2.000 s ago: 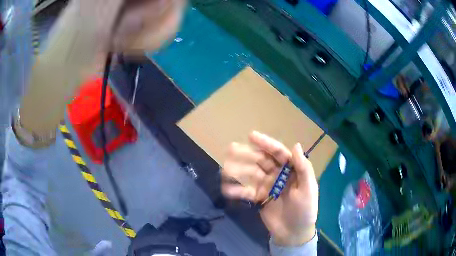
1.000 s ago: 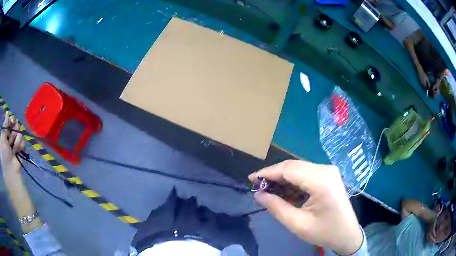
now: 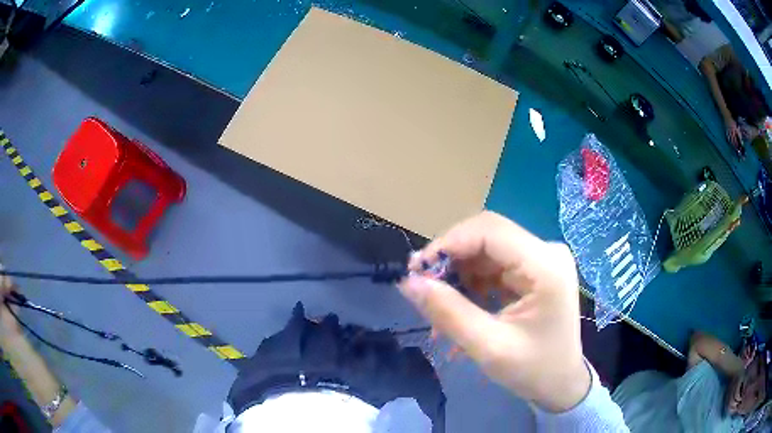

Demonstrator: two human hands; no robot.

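Note:
My right hand [image 3: 512, 309] pinches a small dark piece [image 3: 436, 269] at the end of a black cable [image 3: 254, 277]; whether it is a board or a connector I cannot tell. The cable runs straight and level to the left edge. My left hand [image 3: 10, 317] is small, cut off by that edge and holds the cable's other part. Thinner dark leads [image 3: 102, 334] with small plugs hang beside it. A bare tan cardboard sheet [image 3: 372, 118] lies beyond my hands.
The teal bench [image 3: 199, 42] holds a clear plastic bag [image 3: 605, 237] with a red item. A green fan [image 3: 703, 220] stands to its right. Black round housings [image 3: 641, 107] sit on the belt. A red stool [image 3: 118, 186] stands on the floor. People are at the right.
My left hand has gone from the upper left to the far left edge. The cable is now stretched straight. My right hand has turned and pinches the small piece at its fingertips.

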